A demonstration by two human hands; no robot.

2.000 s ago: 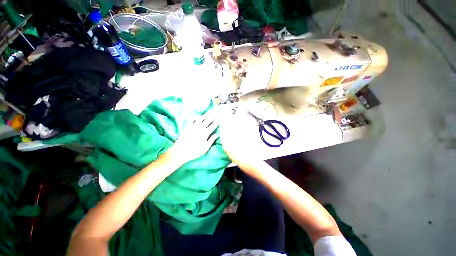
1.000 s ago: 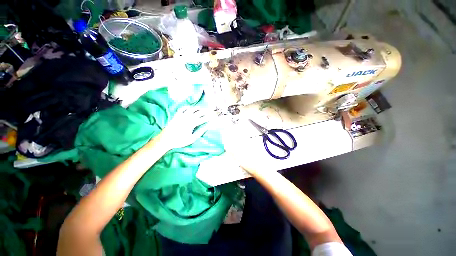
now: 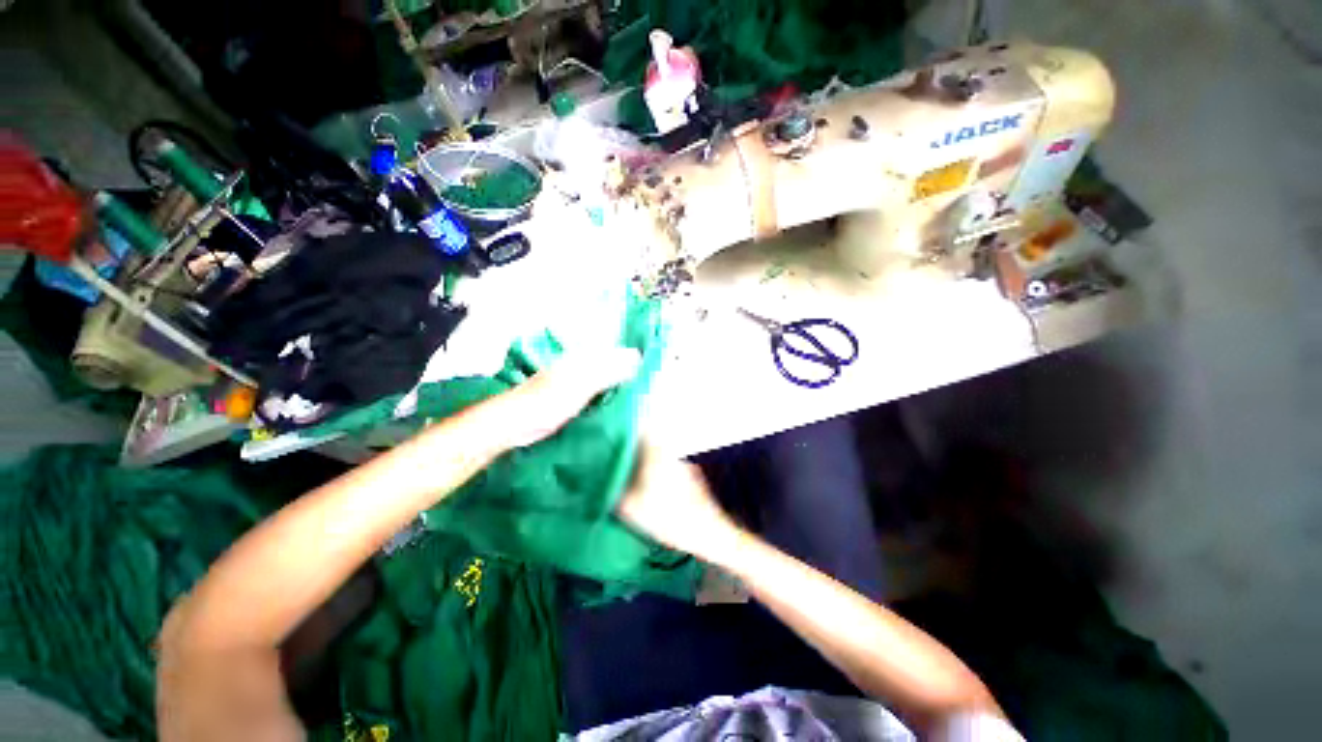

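The green garment (image 3: 558, 500) hangs over the front edge of the white table, with a narrow part running up to the needle area of the JACK sewing machine (image 3: 870, 152). My left hand (image 3: 587, 380) lies on the cloth at the table edge. My right hand (image 3: 674, 500) grips the garment's right edge just below the table edge. The fingers of both hands are blurred. The scissors (image 3: 812, 351) lie on the table right of the needle area, blades pointing to the upper left.
Black garment (image 3: 341, 312) is heaped left on the table. Behind are a blue-capped bottle (image 3: 421, 203), a black ring (image 3: 505, 248), a basin (image 3: 486, 184) and a pink-and-white bottle (image 3: 671, 90). Thread cones (image 3: 131, 225) stand at left. Green cloth (image 3: 87, 580) lies on the floor.
The view has shifted, showing more at left. The garment, bunched on the table before, now hangs lower and is drawn out narrower. My right hand has moved from the tabletop to the cloth's edge.
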